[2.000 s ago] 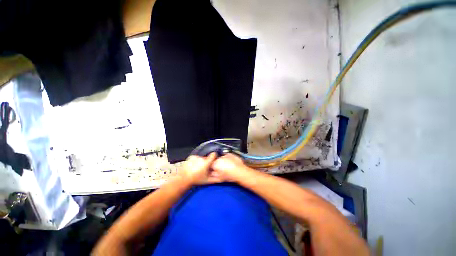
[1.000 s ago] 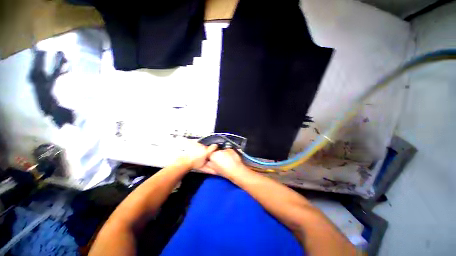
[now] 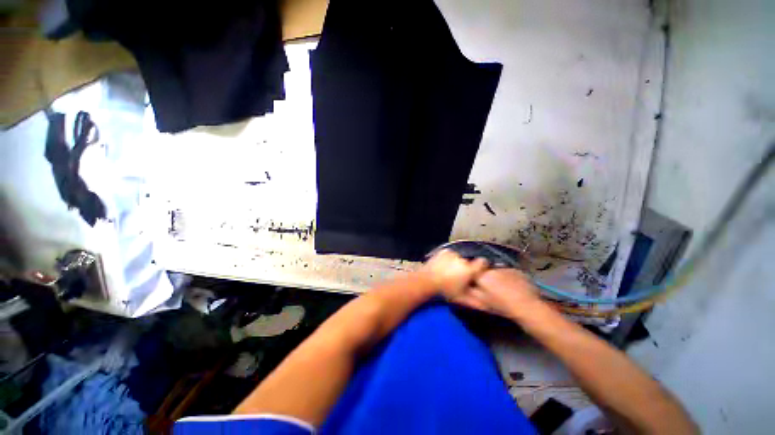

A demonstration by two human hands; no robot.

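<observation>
A black sleeve piece (image 3: 387, 144) lies flat on the white pressing table (image 3: 552, 127), its straight hem near the front edge. The dark steam iron (image 3: 489, 251) is at the right end of the hem, mostly hidden by my hands. My left hand (image 3: 453, 273) and my right hand (image 3: 507, 290) are close together, both closed on the iron at the table's front edge. The iron's handle is hidden under my fingers.
Blue and yellow hoses (image 3: 612, 306) run from the iron to the right. Waiting black pieces (image 3: 212, 64) hang at upper left. Dark strips (image 3: 75, 166) lie on white cloth at far left. Heaped blue clothing (image 3: 64, 395) is at lower left. A white wall (image 3: 722, 102) stands at right.
The iron and both hands have moved right along the hem, past the sleeve's lower right corner. The hem's left part is now uncovered. The view has shifted, and the hoses hang lower.
</observation>
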